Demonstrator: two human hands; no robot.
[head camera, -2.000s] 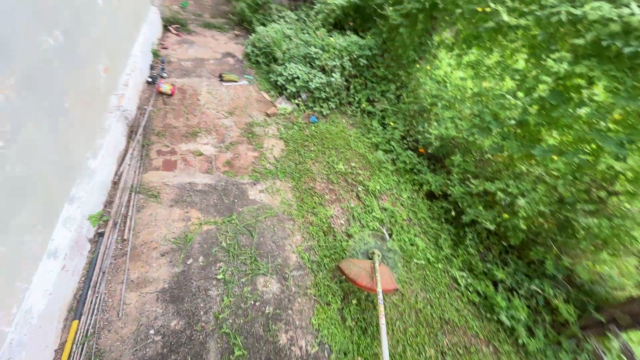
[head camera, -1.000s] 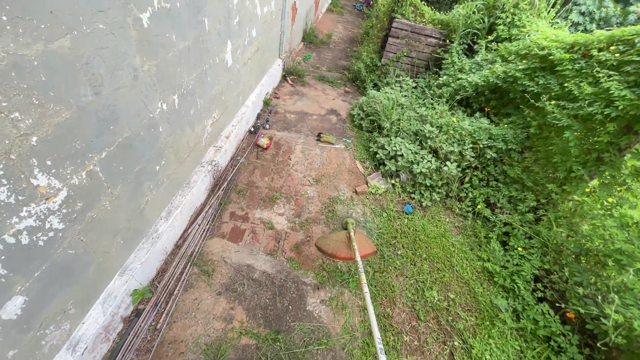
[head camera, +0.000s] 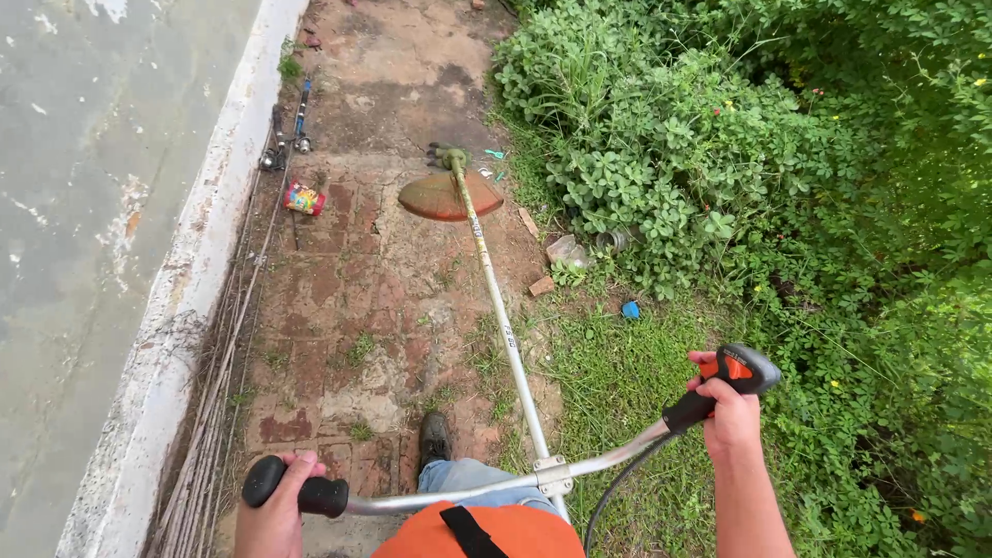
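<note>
My left hand is closed around the black left grip of a brush cutter's handlebar. My right hand holds the black and orange throttle grip at the bar's other end. From the clamp between them, the long metal shaft runs forward over the brick path. At its far end are the gear head and an orange guard stained green and brown. The ground right around the head is bare paving. The cutting part is hidden beneath the guard.
A peeling wall with a white base runs along the left, with long thin rods, fishing reels and a red tin beside it. Dense bushes border the right. A clear plastic container, brick pieces and a blue cup lie near them.
The cutter head has gone from over the grass to farther forward over the brick path. The view has tilted down, and both hands and the handlebar now show.
</note>
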